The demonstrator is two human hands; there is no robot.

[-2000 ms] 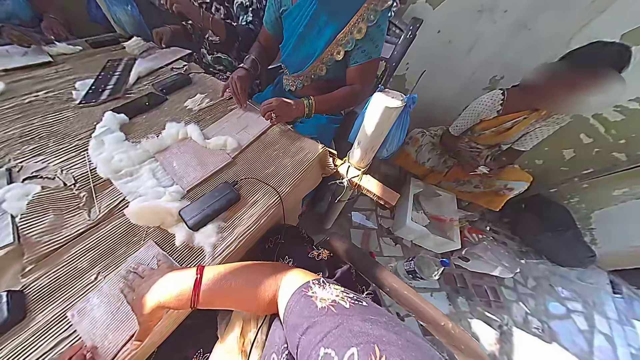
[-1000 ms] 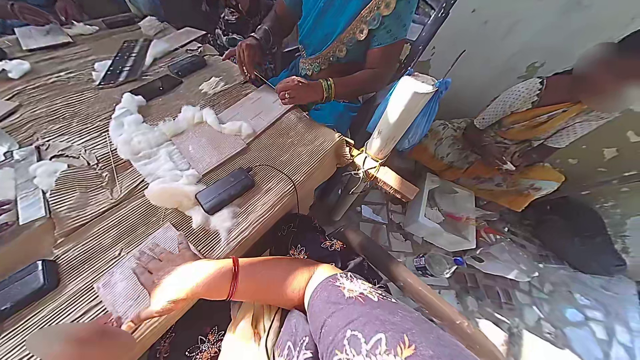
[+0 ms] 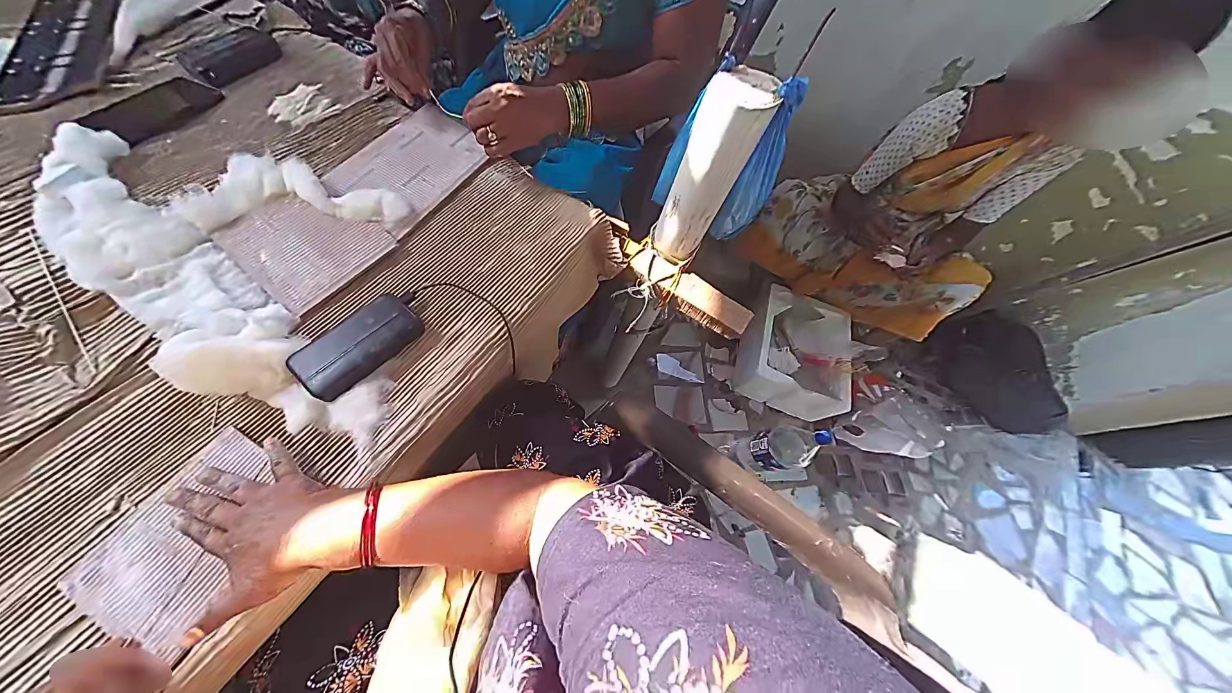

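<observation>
My right hand (image 3: 245, 534), with a red bangle at the wrist, lies flat with spread fingers on a pale, finely ruled sheet (image 3: 159, 549) at the table's near edge. At the bottom left corner, partly cut off and blurred, my left hand (image 3: 111, 666) is by the sheet's lower edge; its grip cannot be made out. Beyond them a black case-like device (image 3: 354, 346) with a thin cable rests on white cotton wool (image 3: 217, 298). The cotton wool also lies over part of another pale sheet (image 3: 303, 250), farther back.
Corrugated cardboard (image 3: 462, 260) covers the table. Across it, a co-worker's hands (image 3: 510, 120) are at a ruled sheet. A white tube (image 3: 717, 164) and a brush (image 3: 707, 303) are tied at the corner. A white box (image 3: 794, 356) and plastic bottle (image 3: 780, 449) are on the floor; another person sits by the wall.
The view has shifted over the table. My right hand remains on the near sheet, its fingers lying spread over it.
</observation>
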